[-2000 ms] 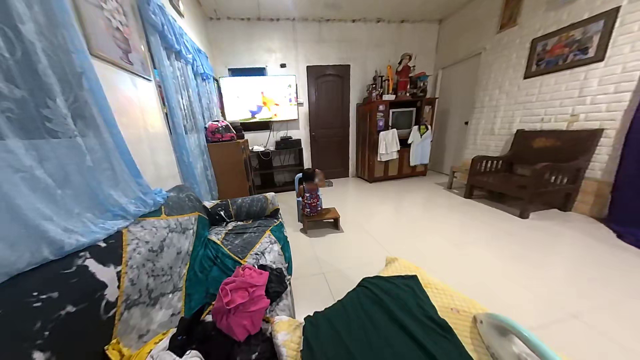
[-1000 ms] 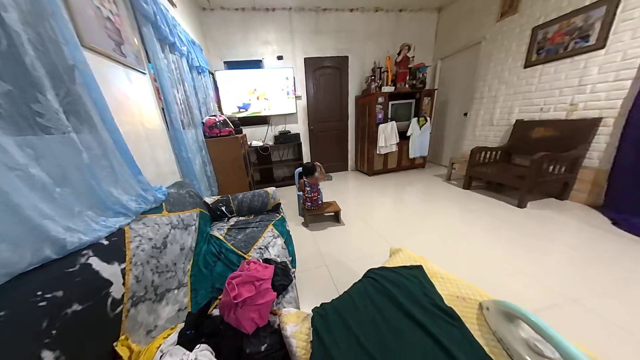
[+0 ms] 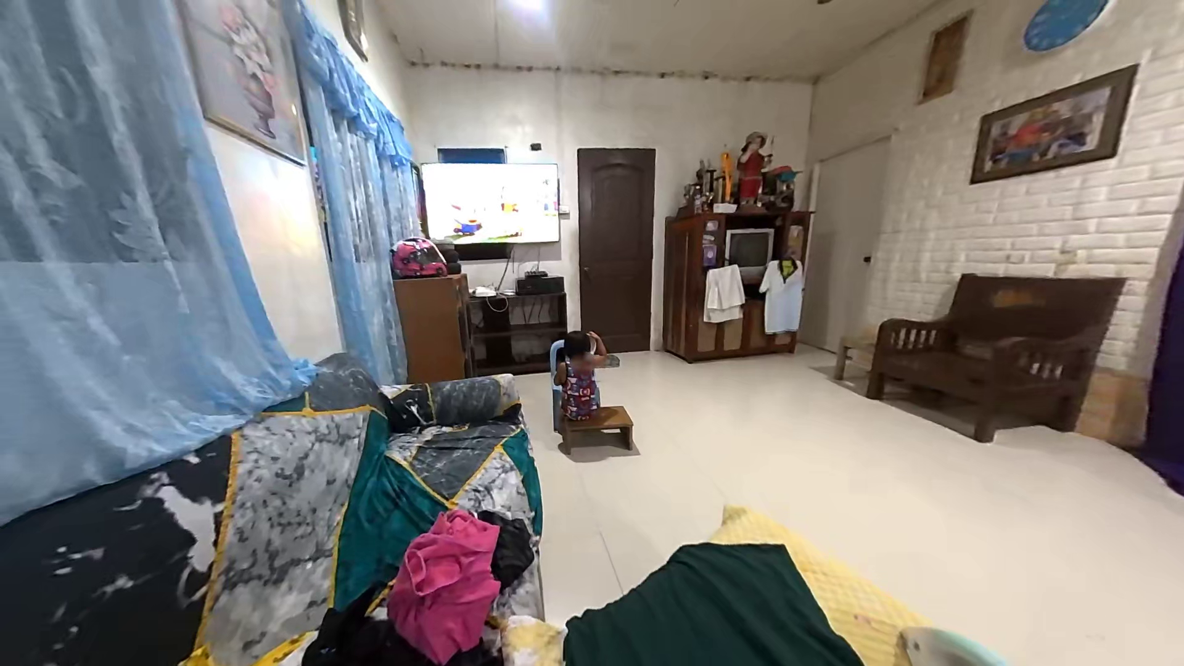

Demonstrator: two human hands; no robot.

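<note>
Neither my left hand nor my right hand shows in the head view. At the bottom, a dark green cloth (image 3: 708,610) lies over a yellow quilted pad (image 3: 819,573). To its right, the end of a clothes iron or similar pale device (image 3: 943,647) with a light green edge shows at the frame's bottom edge. A crumpled pink garment (image 3: 447,587) rests on black clothes (image 3: 351,634) on the sofa, left of the green cloth.
A marble-patterned covered sofa (image 3: 287,499) runs along the left. A small person (image 3: 580,384) sits by a low wooden stool (image 3: 598,421) mid-room. Beyond stand a lit television (image 3: 492,203), a door (image 3: 616,250) and a wooden cabinet (image 3: 689,296). A wooden bench (image 3: 1008,356) is at right.
The view has shifted, so the green cloth and the pale device sit lower in the frame. The television picture has changed. The seated person's arm is raised near the head, unlike two seconds ago.
</note>
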